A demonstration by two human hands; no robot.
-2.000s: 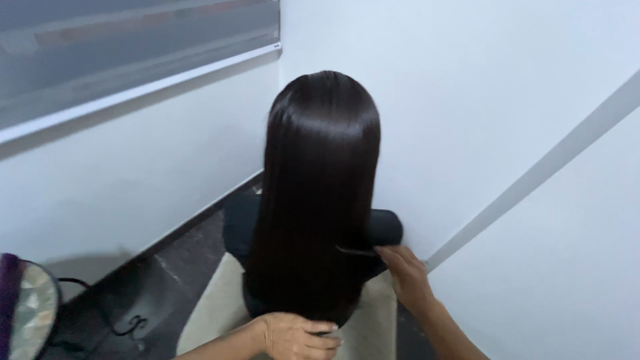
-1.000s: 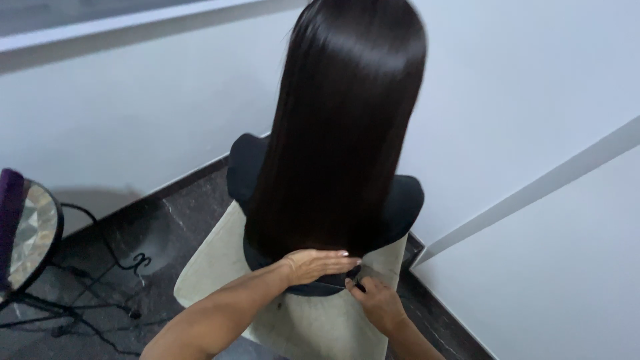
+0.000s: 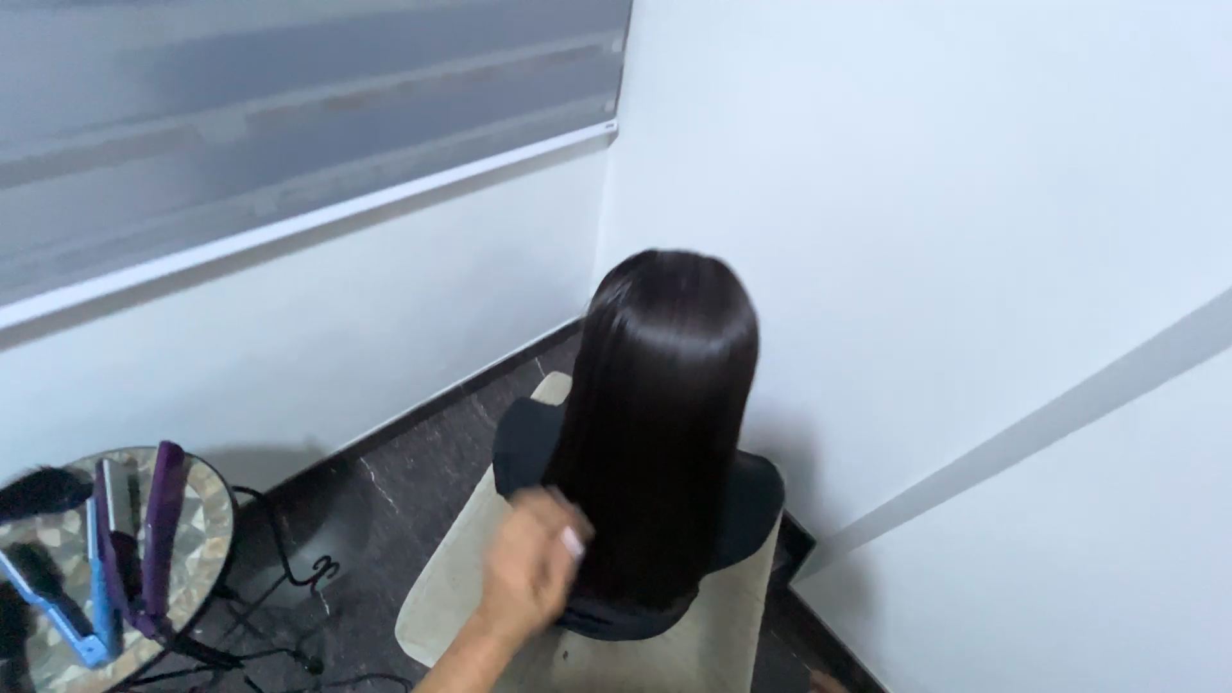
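Observation:
A seated person in dark clothing has long, straight, shiny dark hair (image 3: 654,414) hanging down the back, over the seat. My left hand (image 3: 534,558), blurred and with its fingers curled, is at the left side of the hair's lower half; whether it holds any strands or a tool cannot be told. Only a sliver of my right hand (image 3: 825,682) shows at the bottom edge, right of the seat, so its fingers and anything in them are hidden. The person sits on a pale upholstered seat (image 3: 443,597).
At the lower left, a round mosaic-topped table (image 3: 207,549) with a metal frame holds a purple flat iron (image 3: 162,529), a blue flat iron (image 3: 99,577) and a black brush (image 3: 43,493). Cords hang near it. White walls meet beyond the person, and a striped blind (image 3: 318,106) hangs at the left.
My left hand has left the hair's lower ends and is now higher, at its left side. My right hand, near the ends with a thin dark tool, has dropped almost out of view. The view has shifted.

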